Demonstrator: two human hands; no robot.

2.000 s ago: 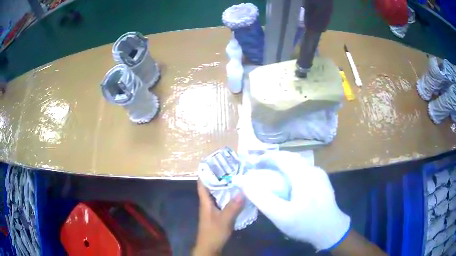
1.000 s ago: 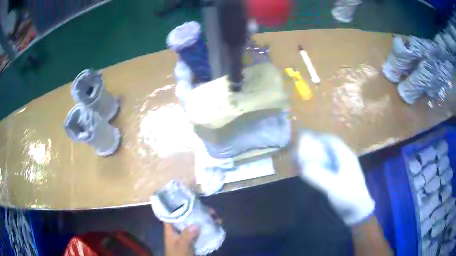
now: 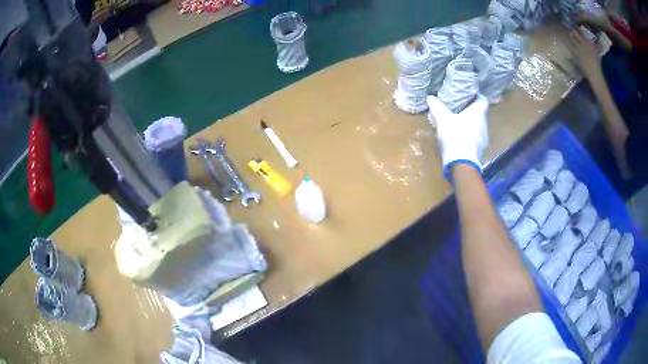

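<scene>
My right hand (image 3: 460,135), in a white glove with a blue cuff edge, is at the front of a cluster of grey-white tubular pieces on the bench. Its fingers and thumb are around the lower part of one tubular piece (image 3: 460,79), which stands tilted. Another tubular piece (image 3: 190,347) shows at the bottom edge, cut off by the frame; my left hand is not visible there. A white squeeze bottle (image 3: 310,202) stands near the bench's front edge. Two more tubular pieces (image 3: 66,302) stand at the far left.
A toggle clamp with a red handle (image 3: 40,167) stands above a cream-yellow block (image 3: 167,231) at left. Wrenches (image 3: 226,170), a yellow tool (image 3: 269,177) and a marker pen (image 3: 279,143) lie mid-bench. A blue crate (image 3: 506,245) holds pieces at right. Another person's arm (image 3: 602,96) reaches in.
The view has swung right. My right hand has moved from near the clamp to the cluster and taken hold of a piece. The bottle now stands on the bench. My left hand has left the view.
</scene>
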